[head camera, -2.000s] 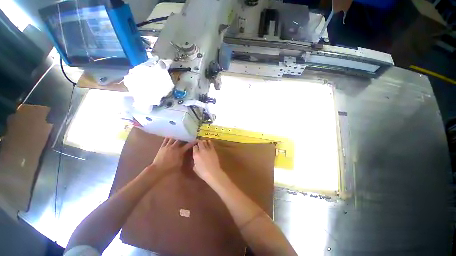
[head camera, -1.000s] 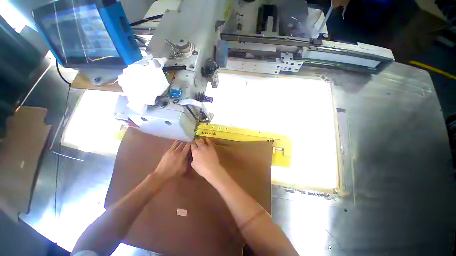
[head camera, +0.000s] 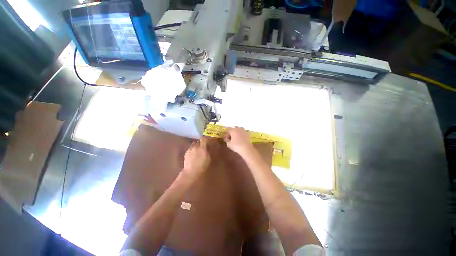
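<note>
A brown panel (head camera: 210, 200) with a small pale label (head camera: 186, 205) lies in front of me, its middle rumpled and its far edge at a yellow template (head camera: 280, 150). My left hand (head camera: 196, 157) grips the panel near its far edge, just below the sewing head (head camera: 182, 119). My right hand (head camera: 237, 140) is to the right, over the yellow template, its curled fingers pinching the panel's far edge. The fingertips of both hands are partly hidden. The needle area is too small to make out.
A blue-framed screen (head camera: 110, 37) stands at the upper left. A white crumpled wad (head camera: 162, 85) is on the head. A metal rail (head camera: 345, 65) runs behind the bright white plate (head camera: 300, 110). Another brown panel (head camera: 32, 150) lies at the table's left edge.
The hands were side by side, flat on the panel's edge. My right hand has moved right and over the template; my left is curled. The panel is now rumpled, its right part drawn inward.
</note>
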